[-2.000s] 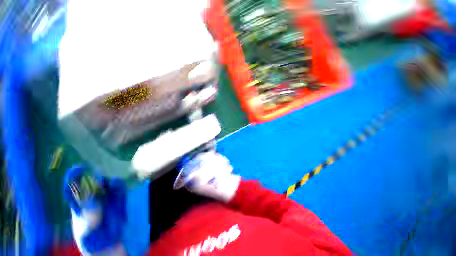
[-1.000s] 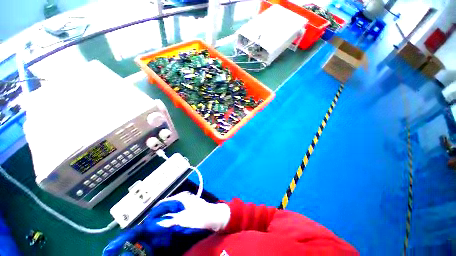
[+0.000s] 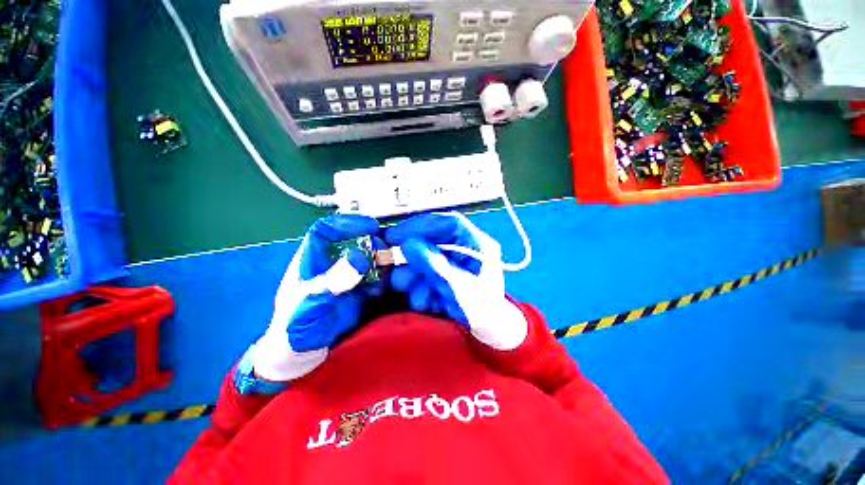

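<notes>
My left hand [image 3: 327, 284], in a white glove with blue fingers, holds a small green circuit board [image 3: 358, 251] by its edges above my lap. My right hand [image 3: 450, 270], gloved the same way, holds a small white connector [image 3: 392, 256] with a metallic end at the board's right edge. Whether it is fully inserted cannot be told. A white cable [image 3: 517, 237] loops from my right hand up to the terminals [image 3: 513, 98] of the pale test instrument [image 3: 379, 123], whose display shows yellow digits. The fingers hide part of the board.
A white power strip [image 3: 417, 186] lies at the bench edge, with a power cord [image 3: 223, 109] running from it. One loose board [image 3: 161, 131] lies on the green mat. A blue bin [image 3: 90, 170] at left and an orange-red bin [image 3: 593, 114] at right hold boards. A red stool [image 3: 104, 350] stands lower left.
The view has turned to face the instrument and bench edge squarely. My hands are now side by side above my lap, with the board and connector showing between them.
</notes>
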